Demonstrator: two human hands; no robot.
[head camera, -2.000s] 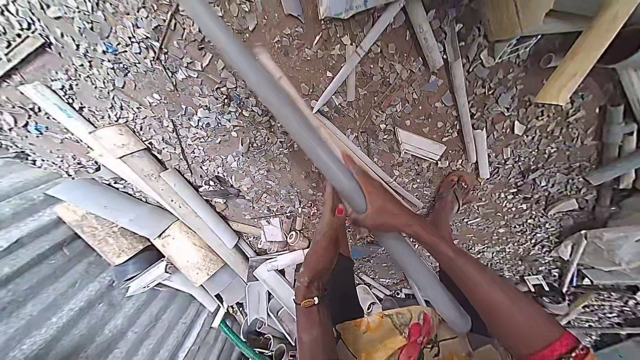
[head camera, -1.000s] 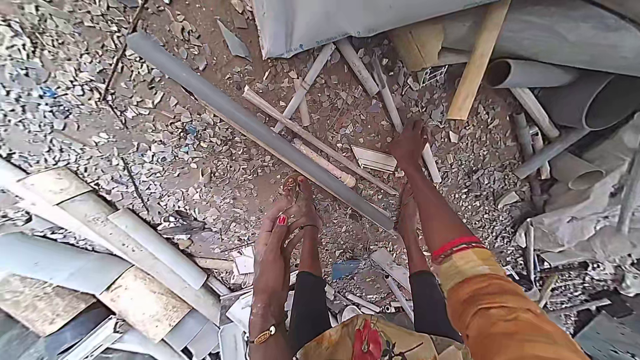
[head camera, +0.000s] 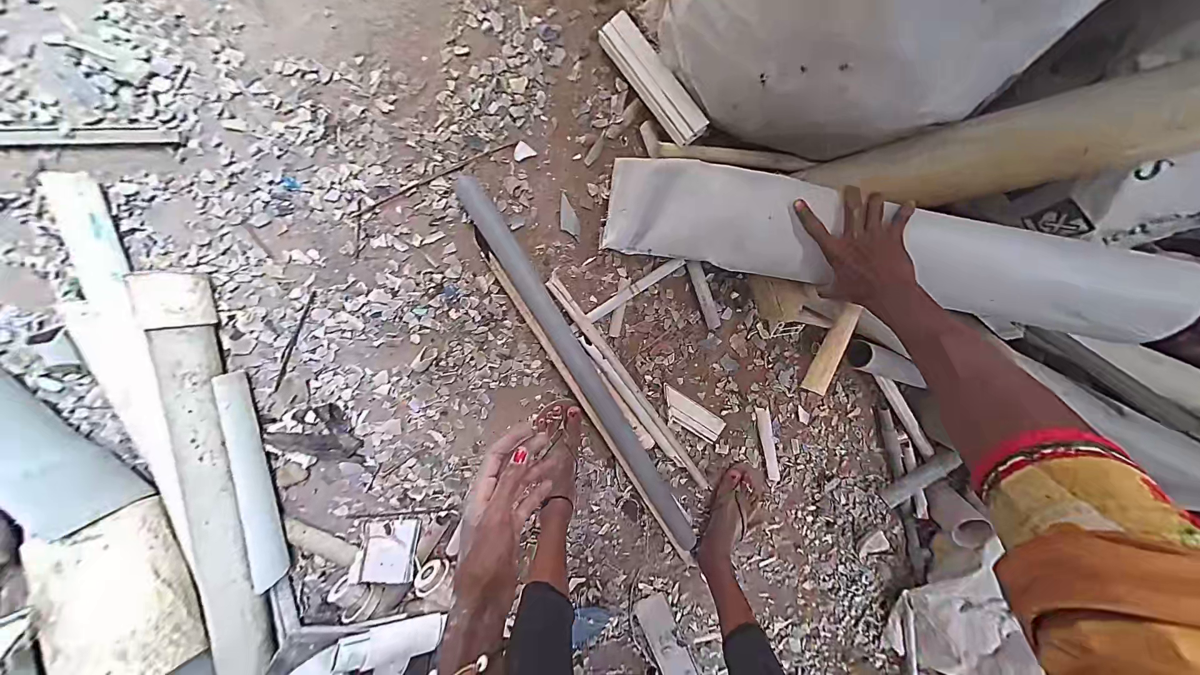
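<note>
My right hand (head camera: 867, 248) has its fingers spread over the upper side of a wide pale plastic piece (head camera: 722, 211), resting on it without visibly gripping. My left hand (head camera: 506, 492) hangs over my foot with its fingers apart and holds nothing. Between my feet a long grey plastic pipe (head camera: 572, 342) lies slantwise on the ground, alongside a thin cream strip (head camera: 544, 352). Narrow pale strips (head camera: 628, 384) lie just right of the pipe, and a short ribbed white piece (head camera: 694, 414) is farther right.
Broken chips cover the ground. On the left lie long pale planks or split pipes (head camera: 192, 403). At upper right are a large light sack (head camera: 844, 66), a thick yellowish pipe (head camera: 1031, 131) and a ribbed white bundle (head camera: 653, 80). Crumpled sheeting (head camera: 966, 614) is at lower right.
The grey pipe was held raised two seconds ago; it has been let go and lies on the ground. My right hand has moved onto the wide pale piece.
</note>
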